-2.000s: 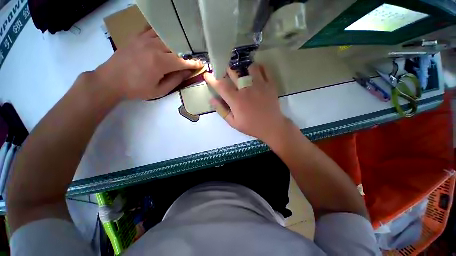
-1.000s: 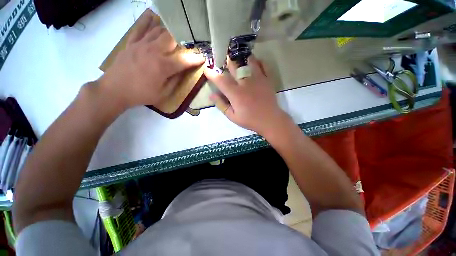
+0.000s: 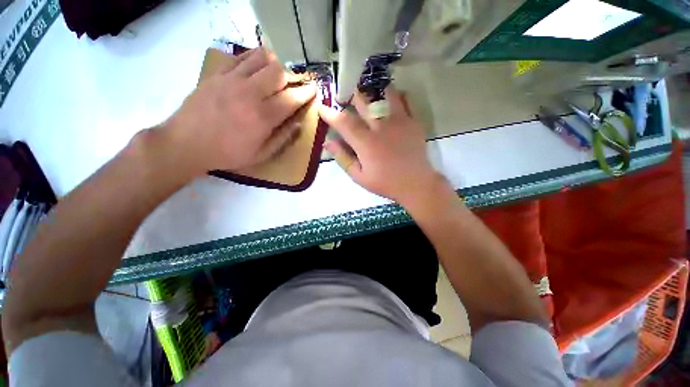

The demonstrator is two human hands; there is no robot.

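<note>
A tan card template (image 3: pixel 291 160) lies on a maroon cloth piece (image 3: pixel 304 181), whose dark rim shows along the front and right edges. My left hand (image 3: pixel 246 109) lies flat over the template and presses it down, fingertips by the lit presser foot (image 3: pixel 324 79). My right hand (image 3: pixel 382 143) is just right of the presser foot, its index fingertip at the cloth's right edge, its other fingers beside the black fittings. The needle is too small to make out. The cream sewing machine head (image 3: pixel 318 30) stands above both hands.
Green-handled scissors (image 3: pixel 611 143) and pens (image 3: pixel 566 127) lie at the right. A dark cloth pile (image 3: pixel 106 13) is at the far left, stacked maroon and grey pieces (image 3: pixel 23 219) at the left edge. An orange crate (image 3: pixel 658 325) is below right, a lime-green rack (image 3: pixel 168 325) below left.
The template and cloth have turned under my left hand, so the rounded corner now points toward me and further right. My right hand stays beside the presser foot.
</note>
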